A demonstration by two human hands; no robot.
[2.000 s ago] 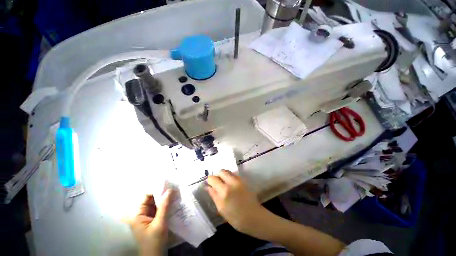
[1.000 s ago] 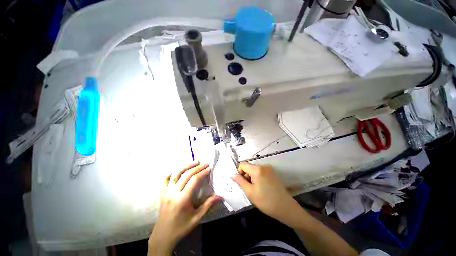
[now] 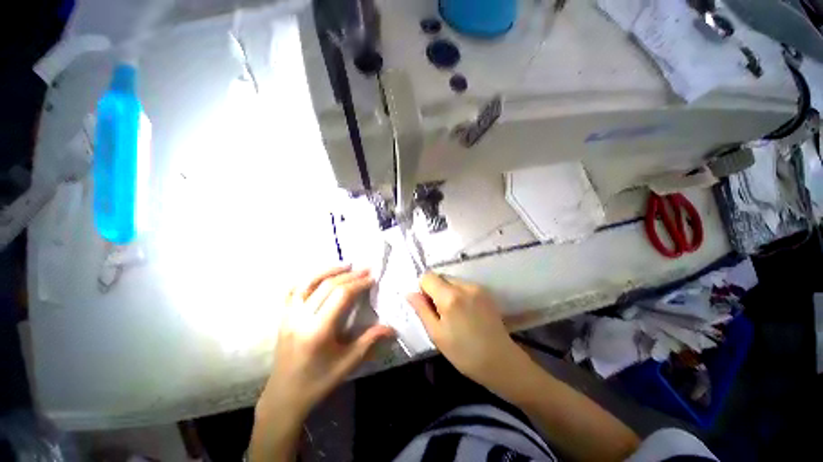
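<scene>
A small white fabric piece lies under the presser foot and needle and runs toward the table's front edge. My left hand rests on the table at the piece's left side, fingers apart, thumb near its lower end. My right hand pinches the right edge of the piece between thumb and fingers. The off-white sewing machine head stretches across above the hands. Glare and blur hide the stitch line.
A neat stack of white cut pieces and red scissors lie right on the bed. A blue bottle-shaped item lies left. A blue bin of offcuts stands lower right. A blue cap tops the machine.
The view has moved closer. Since two seconds ago, the fabric piece has gone from the table's front edge to the presser foot. My left hand has opened and lies flat beside it.
</scene>
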